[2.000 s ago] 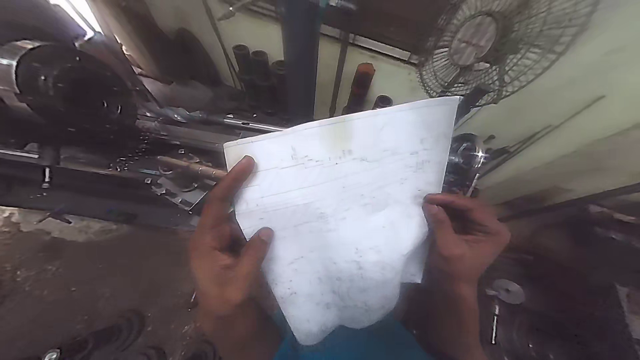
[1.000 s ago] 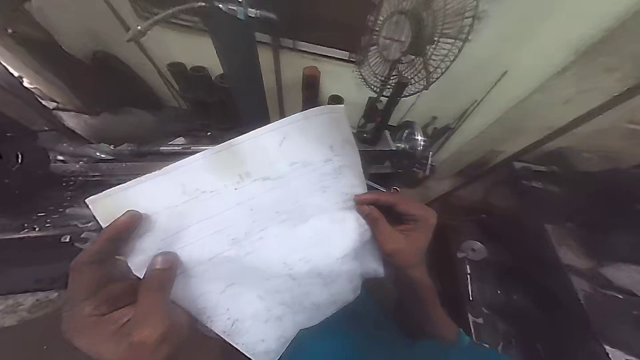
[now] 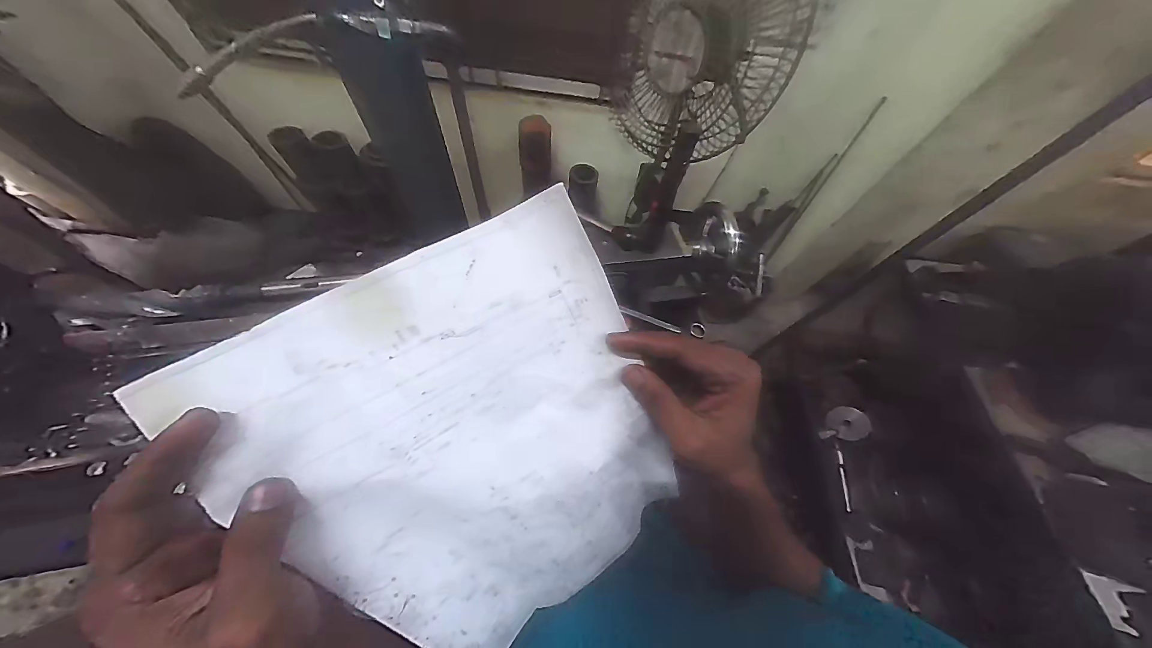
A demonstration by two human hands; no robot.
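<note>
A creased white sheet of paper (image 3: pixel 432 396) with faint drawn lines and smudges spans the middle of the head view, tilted with its right side higher. My left hand (image 3: pixel 193 540) grips its lower left edge, the thumb lying on the face of the sheet. At the right edge, my right hand (image 3: pixel 706 405) pinches the paper between thumb and fingertips. The paper's lower edge is wavy and curls over my blue clothing. Part of a metal machine bed is hidden behind the sheet.
Behind the paper runs a dark machine bed (image 3: pixel 117 337) with metal shavings. A caged fan (image 3: pixel 720 63), dark cylinders (image 3: pixel 328 162), an orange-topped cylinder (image 3: pixel 535 153) and a ring-ended wrench (image 3: pixel 661 321) are beyond. Lower right, a metal disc (image 3: pixel 848 423) lies on a dark surface.
The sheet has gone from nearly level to tilted, its left side now lower. Both hands still hold it at its sides. The view has shifted to the right.
</note>
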